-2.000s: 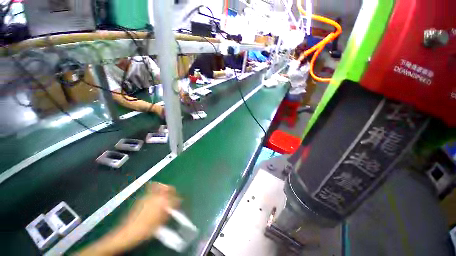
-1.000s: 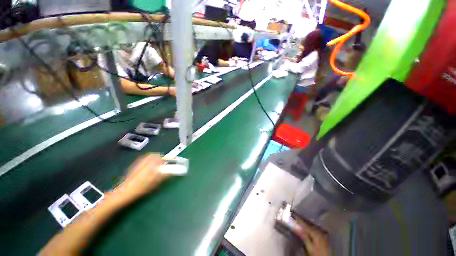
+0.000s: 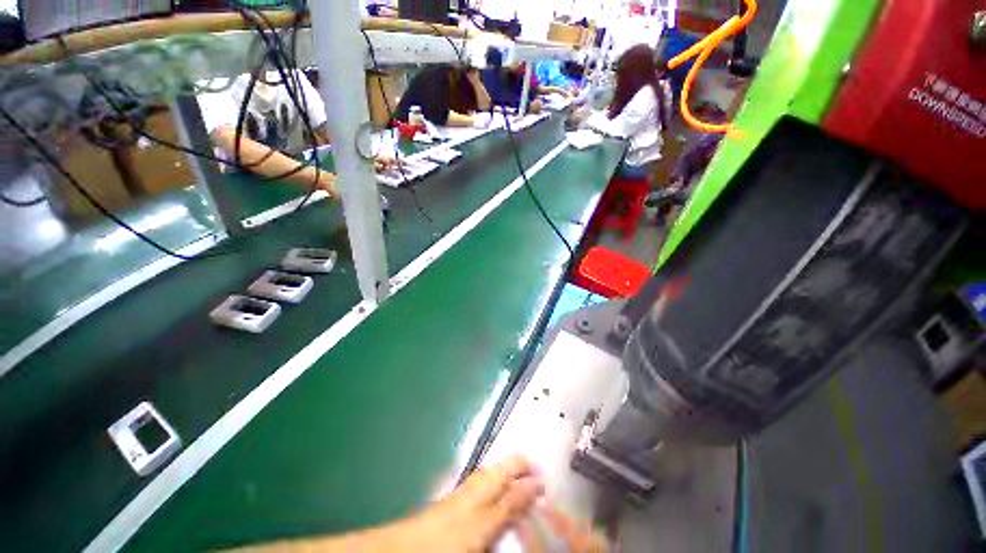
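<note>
My left hand reaches in from the bottom edge to the near end of the pale base plate. My right hand is a blurred patch of skin beside it, cut off by the bottom edge. A whitish shape shows between the hands, too blurred and covered to name or to tell which hand holds it. The dark metal welding fixture stands under the black cylinder of the welder head. One white housing frame lies alone on the conveyor belt at the lower left.
Three more white housings lie in a row on the belt. A white upright post stands between belt and glossy green side table. A red stool or bin is beyond the base plate. Several people sit along the line.
My left hand has moved from beside the belt, where it held a white housing, to the base plate. One of two housings at lower left is gone. My right hand has left the fixture.
</note>
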